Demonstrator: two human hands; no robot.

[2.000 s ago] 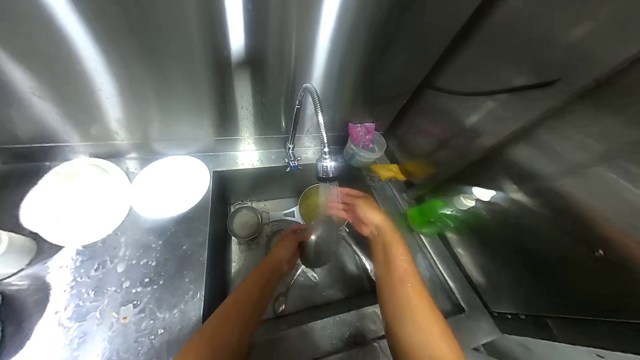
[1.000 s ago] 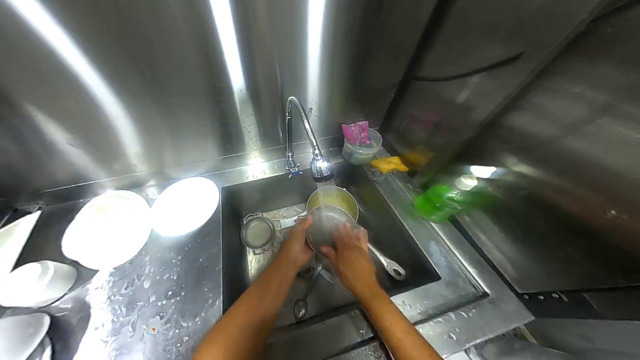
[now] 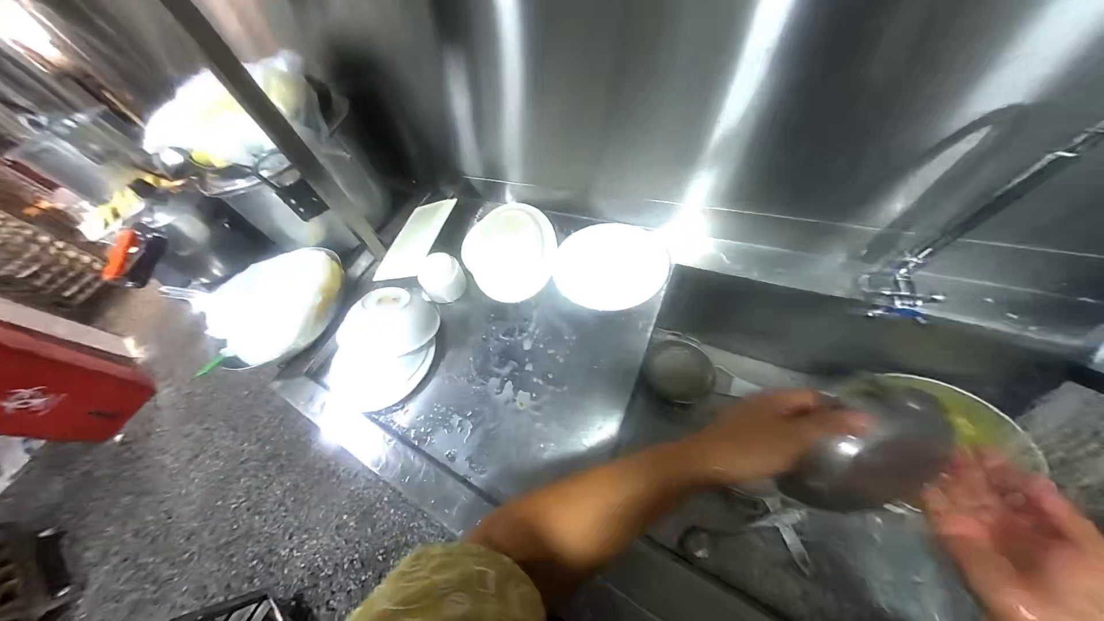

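My left hand (image 3: 776, 435) grips the near-left rim of a round metal bowl (image 3: 871, 448), blurred by motion, over the sink. Beside the bowl's right edge is my right hand (image 3: 1009, 517), palm turned up and fingers spread. Behind the bowl lies a larger round vessel (image 3: 1018, 431) with yellowish contents. A small strainer (image 3: 680, 371) rests at the sink's left side. Below the hands, a spoon (image 3: 695, 542) and other metal utensils lie on the sink bottom.
On the steel counter (image 3: 526, 405) left of the sink stand white plates (image 3: 612, 266), stacked white bowls (image 3: 388, 323) and a white cup (image 3: 442, 276). The faucet (image 3: 901, 289) rises behind the sink. A red box (image 3: 69, 379) is at far left.
The view has swung far to the left. My right hand, on the bowl one second ago, is now beside it with the palm up. The bowl remains in my left hand.
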